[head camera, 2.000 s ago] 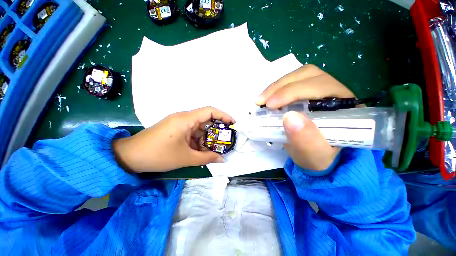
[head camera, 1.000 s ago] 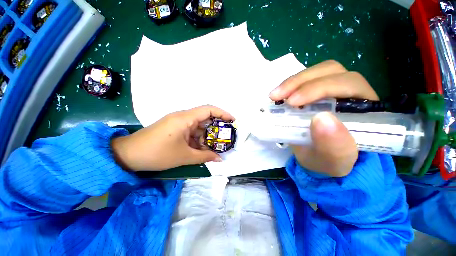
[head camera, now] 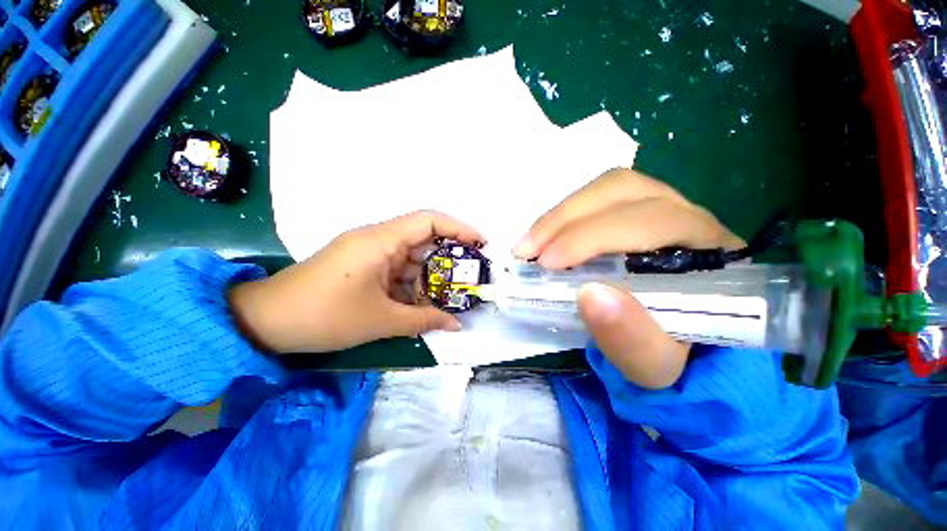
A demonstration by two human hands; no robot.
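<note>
My left hand point(head camera: 337, 285) holds a round electronic module point(head camera: 453, 278) between thumb and fingers, its circuit side with white, yellow and gold parts facing up. My right hand point(head camera: 633, 254) grips a clear dispensing syringe point(head camera: 706, 316) with a white label strip, a slim black piece along its upper side and a green adapter point(head camera: 831, 303) at its rear. The syringe points left, its tip end at the module's right edge; whether it touches, and any glue, I cannot tell. Both hands are over a torn white paper sheet point(head camera: 395, 156).
A loose module point(head camera: 201, 164) stands left of the paper, two more point(head camera: 334, 18) at the top edge. A blue compartment tray point(head camera: 99, 104) with modules is at the left. A red tray point(head camera: 891, 124) with shiny bags is at the right. White scraps litter the green bench point(head camera: 716, 93).
The right hand and syringe moved right, away from the module, then back left to its edge, now slightly lower than at first. The left hand and its module stayed nearly still.
</note>
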